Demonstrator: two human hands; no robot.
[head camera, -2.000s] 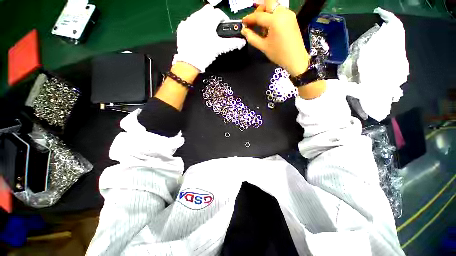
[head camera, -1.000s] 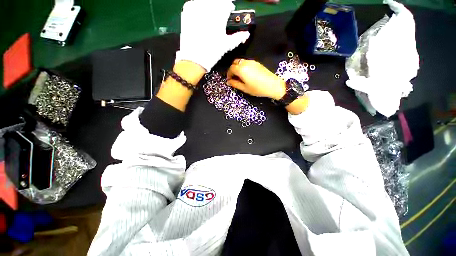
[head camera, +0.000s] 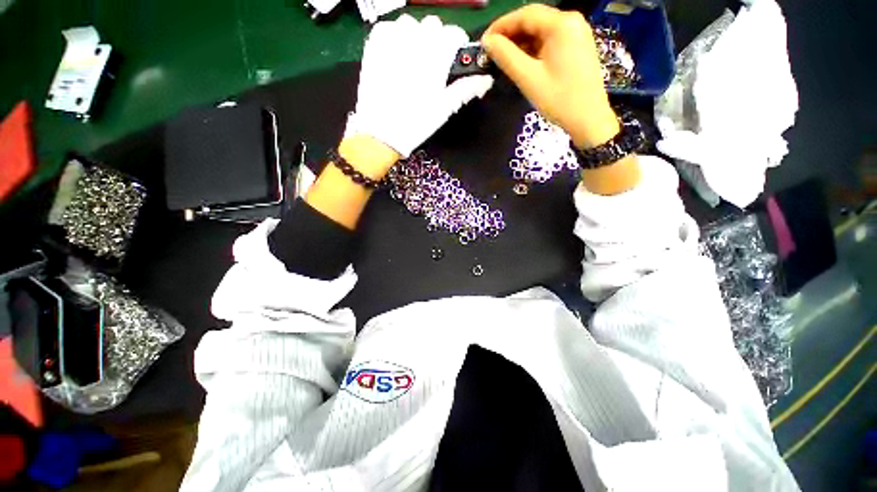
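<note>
My left hand (head camera: 409, 86), in a white glove, holds a black box-shaped unit (head camera: 468, 62) at the top centre, its end with two round terminals facing me. My bare right hand (head camera: 553, 67) is at the unit's right terminal, fingertips pinched together; whether a small part is between them is too small to tell. A long pile of flat washers (head camera: 447, 202) lies on the black mat below the hands. A second, brighter pile of small rings (head camera: 540, 149) lies to the right, below my right hand. Two single rings lie nearer to me.
Blue parts bin (head camera: 649, 48) at upper right, beside a white plastic bag (head camera: 736, 106). Black plates (head camera: 216, 157), an open hardware box (head camera: 101, 209) and a clear bag of hardware (head camera: 137, 332) at left. A white-faced unit (head camera: 79, 75) and red pad (head camera: 13, 149) on the green belt.
My right hand has moved from the washer pile up to the unit's terminals. My left hand still holds the unit. The white-faced unit and red pad have shifted left along the belt.
</note>
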